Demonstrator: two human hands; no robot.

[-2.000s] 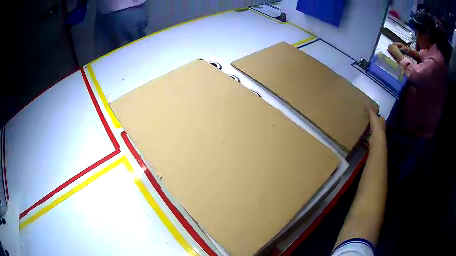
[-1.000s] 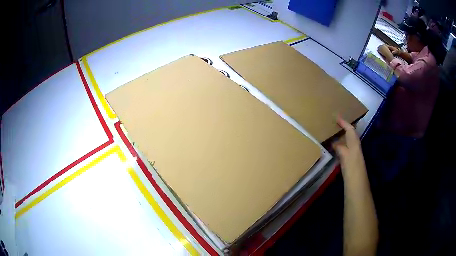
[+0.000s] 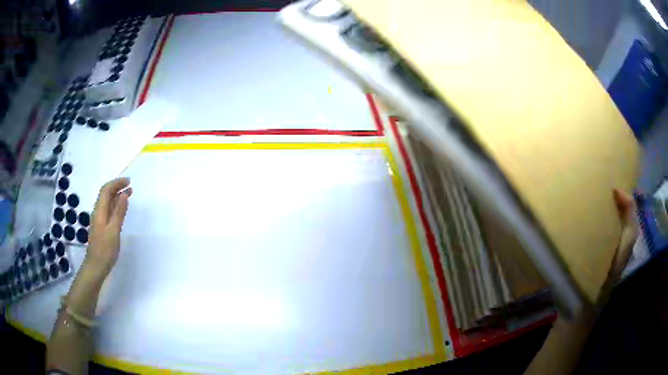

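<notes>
My right hand (image 3: 624,227), at the right edge, grips the near right side of a large tan cardboard sheet (image 3: 505,88). The cardboard is raised and tilted, with a pale layer and blurred round units (image 3: 326,9) under it. My left hand (image 3: 110,220) is at the left, fingers slightly curled and apart, beside a plain white paper (image 3: 143,128). I see nothing gripped in it. The paper lies over white sheets of black dots (image 3: 71,212).
A stack of cardboard dividers (image 3: 465,249) with layered brown edges stands under the raised sheet. Red and yellow tape lines mark the white bench top (image 3: 271,256). More dot sheets (image 3: 121,44) lie along the left side. A blue panel (image 3: 631,88) shows at the upper right.
The view has swung left. The cardboard, flat before, is now lifted and tilted in my right hand. My left hand and the dot sheets have come into view; the other person has left it.
</notes>
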